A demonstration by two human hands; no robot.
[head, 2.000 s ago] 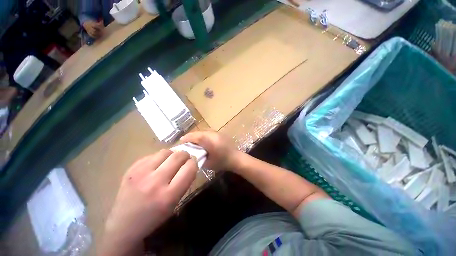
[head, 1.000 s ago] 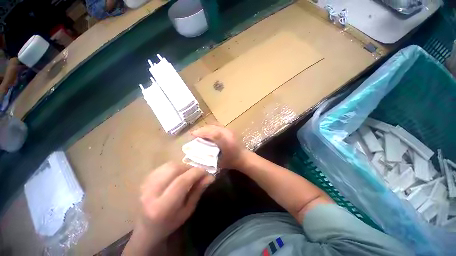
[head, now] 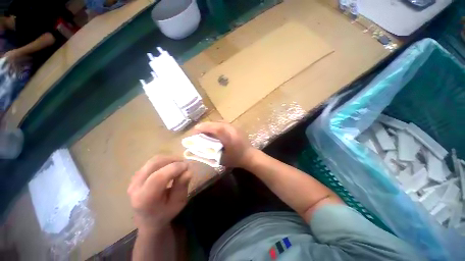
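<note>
My right hand [head: 232,145] grips several white plastic housings [head: 204,148], their open, curled ends facing left. My left hand [head: 159,191] is just left of and below them, apart from them, with thumb and fingertips close together; whether it pinches something small cannot be told. A neat stack of white sub-assemblies [head: 176,92] lies beyond my hands, thin prongs at its far end. A small dark heap of tiny fittings [head: 223,80] lies on the cardboard sheet [head: 270,66].
A green crate with bluish liner [head: 352,148] stands at the right, holding loose white housings [head: 431,168]. A white strip bundle [head: 58,191] with clear plastic wrap [head: 76,229] lies at the left. A white tub [head: 177,20] stands beyond the bench; a person's arm [head: 35,46] shows upper left.
My left hand has drawn away from the housings, down and left. The housings now show their open ends more clearly in my right hand. The camera view has shifted slightly.
</note>
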